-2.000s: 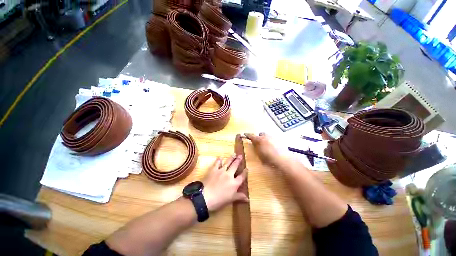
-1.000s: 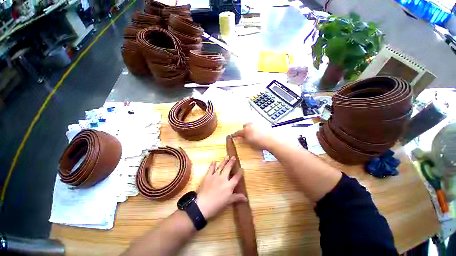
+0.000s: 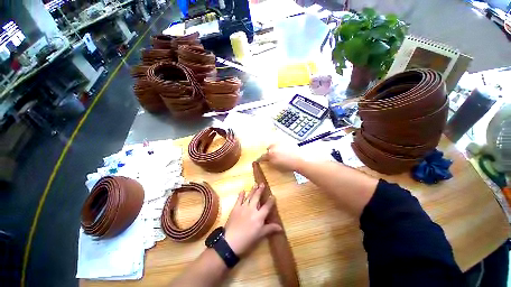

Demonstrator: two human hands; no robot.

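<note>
A brown belt strap (image 3: 283, 252) lies flat on the light wood tabletop (image 3: 330, 224), running from the lower frame edge up to its far end near the table's middle. My left hand (image 3: 250, 220), with a dark watch on the wrist, lies flat with fingers spread over the strap's left side, thumb across it. My right hand (image 3: 278, 159) is at the strap's far end, fingertips at its tip; whether they pinch it cannot be made out. Two small strap coils, one farther (image 3: 215, 149) and one nearer (image 3: 190, 212), stand left of the strap.
A wider coil (image 3: 113, 206) leans on white papers (image 3: 110, 259) at left. A tall strap stack (image 3: 400, 122) stands right, with a dark blue cloth (image 3: 432, 167) at its foot. A calculator (image 3: 301, 116), dark pen (image 3: 320, 137), potted plant (image 3: 367, 42) and bulk coils (image 3: 179, 78) are farther back.
The camera view has shifted and turned, so the table items sit differently in frame. Both hands stay at nearly the same places on the strap.
</note>
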